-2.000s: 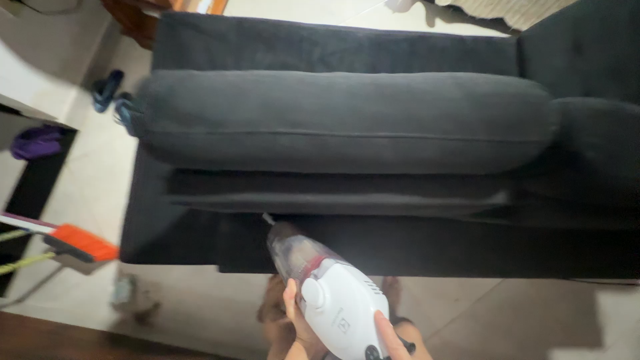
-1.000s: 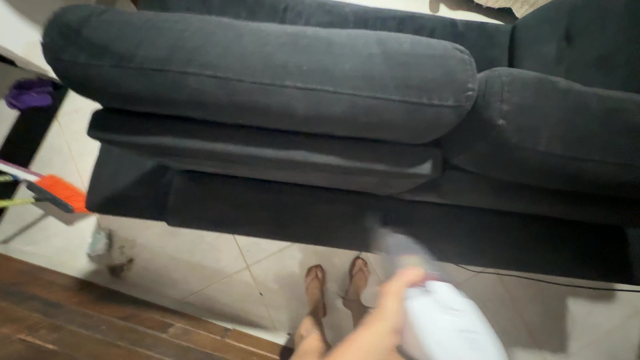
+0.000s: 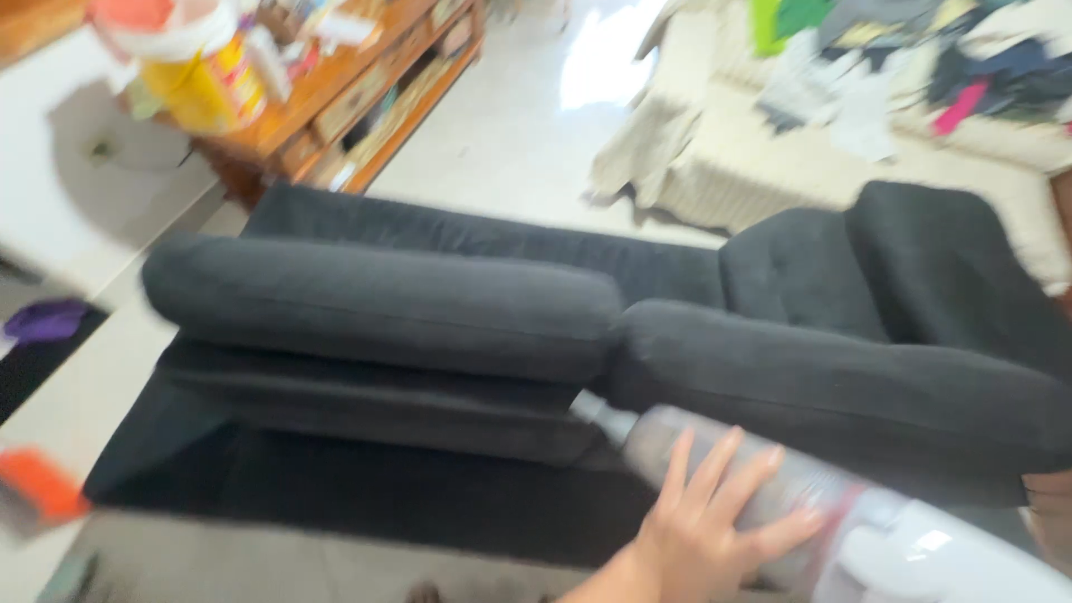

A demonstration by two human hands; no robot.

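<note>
My left hand (image 3: 724, 511) lies with spread fingers over the clear dust container of a white handheld vacuum cleaner (image 3: 913, 544). Its narrow grey nozzle (image 3: 605, 416) points up and left, over the gap between two back cushions of a dark grey fabric sofa (image 3: 402, 494). The left cushion (image 3: 385, 306) is long and rounded; the right cushion (image 3: 821, 377) extends behind the vacuum. The vacuum's rear end runs out of the frame at the lower right. My right hand cannot be made out; a blurred skin-toned patch shows at the right edge.
A yellow and white bucket (image 3: 201, 79) stands on a wooden cabinet (image 3: 335, 100) at the upper left. Clothes (image 3: 997, 59) lie on a cream-covered seat (image 3: 754, 159) at the upper right. An orange broom head (image 3: 42, 486) and a purple cloth (image 3: 46, 321) are at the left.
The vacuum nozzle has moved from the sofa's near edge up to the gap between the back cushions. My left hand is still on the vacuum. The view has tilted up, showing more of the room.
</note>
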